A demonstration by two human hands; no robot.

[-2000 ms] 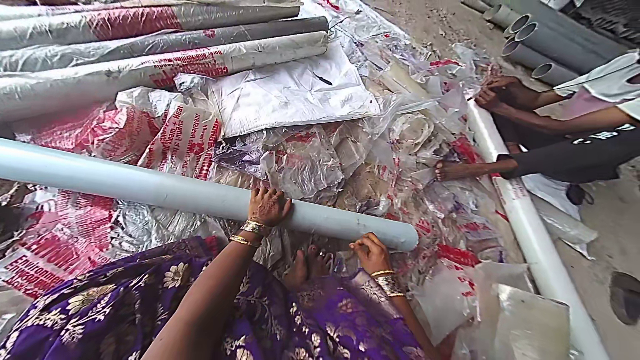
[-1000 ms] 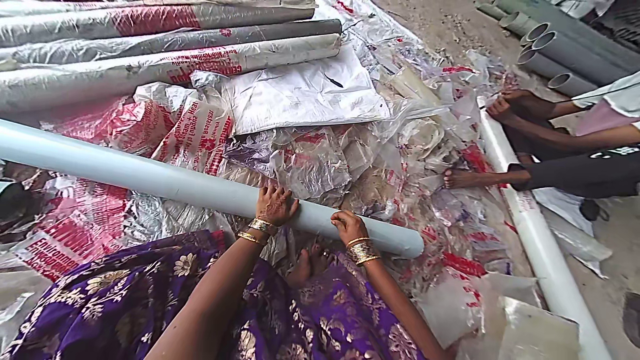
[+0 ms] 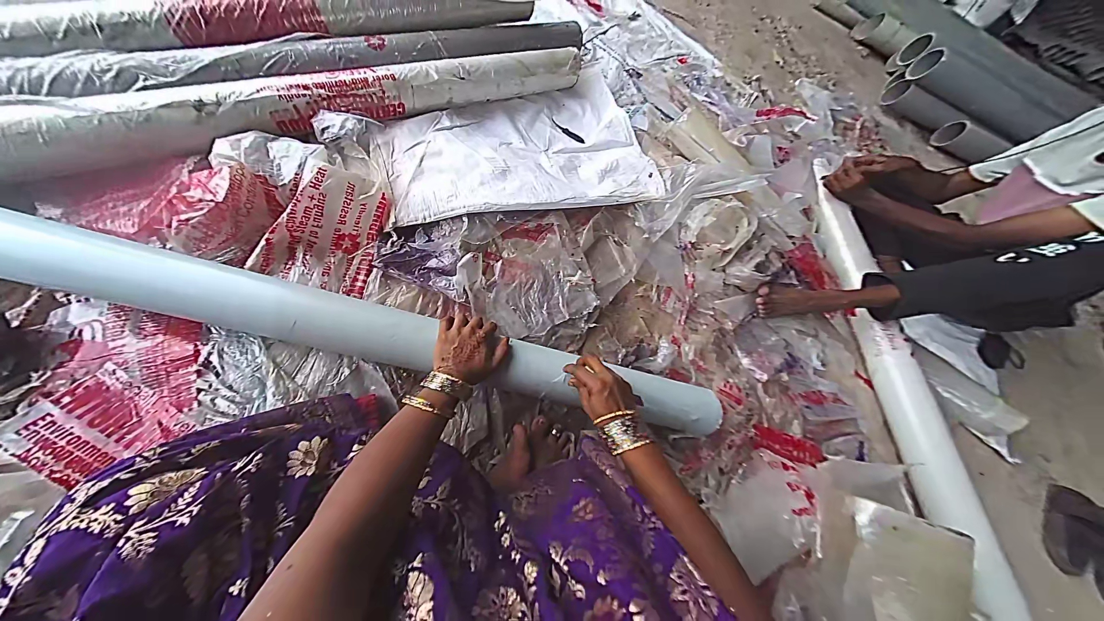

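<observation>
A long pale blue plastic pipe (image 3: pixel 345 332) slants from the left edge down to its end right of centre, in front of my knees. My left hand (image 3: pixel 468 348) rests over the pipe with its fingers spread on top. To the right of it, nearer the pipe's end, my right hand (image 3: pixel 601 388) touches the pipe with bent fingers; whether it pinches something thin there is too small to tell. Gold bangles circle both wrists. Crumpled plastic film (image 3: pixel 535 267) with red print lies behind and under the pipe.
Wrapped pipes (image 3: pixel 285 103) lie at the upper left beside a white sheet (image 3: pixel 517 155). On the right, a seated person's hands (image 3: pixel 862 177) touch a white pipe (image 3: pixel 914 414). Grey pipes (image 3: pixel 966 86) are stacked at the upper right. Loose plastic film (image 3: pixel 802 362) covers ground between us.
My right hand has moved left along the pipe, away from its end and closer to my left hand. My left hand stays on the pipe.
</observation>
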